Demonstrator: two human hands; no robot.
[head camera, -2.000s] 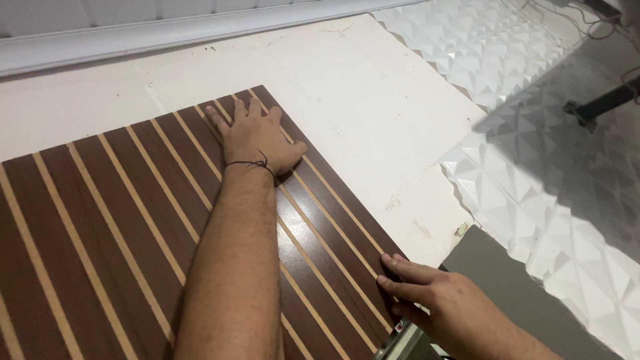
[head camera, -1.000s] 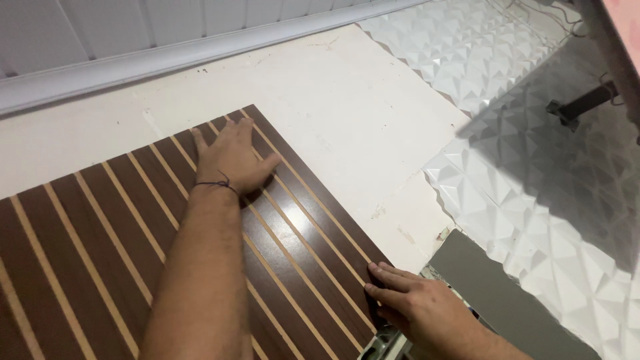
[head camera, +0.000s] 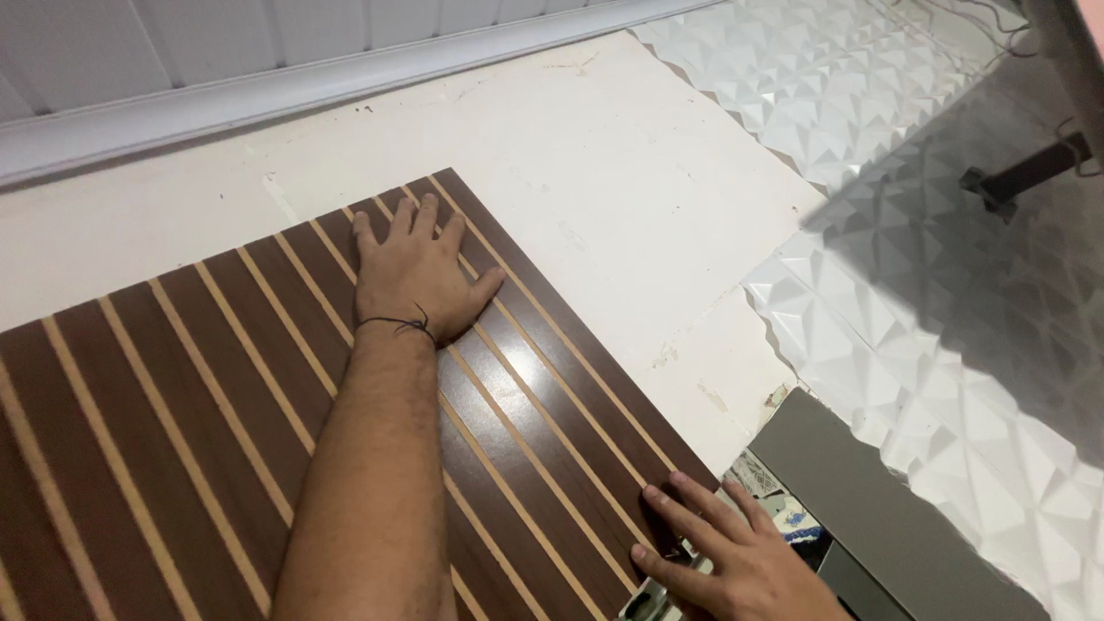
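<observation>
A dark brown wood-look board with pale stripes (head camera: 233, 414) spans the left and lower middle of the view, its far edge close to a white wall surface (head camera: 586, 172). My left hand (head camera: 423, 276) lies flat on it near the far right corner, fingers spread, a thin black cord round the wrist. At the board's near right corner, my right hand (head camera: 733, 552) rests with its fingertips on the striped face, its palm beyond the edge. Metal hardware (head camera: 651, 599) shows partly beneath that corner.
White faceted 3D panels (head camera: 880, 345) cover the right side. A dark grey panel (head camera: 862, 483) lies beside the right hand. Grey-white ribbed panelling with a moulding (head camera: 345, 78) runs along the top. A black bracket or leg (head camera: 1026, 177) and thin cables appear at upper right.
The view has shifted somewhat. My left hand stays flat near the board's far corner, and my right hand remains at its near right corner, its fingers now more spread.
</observation>
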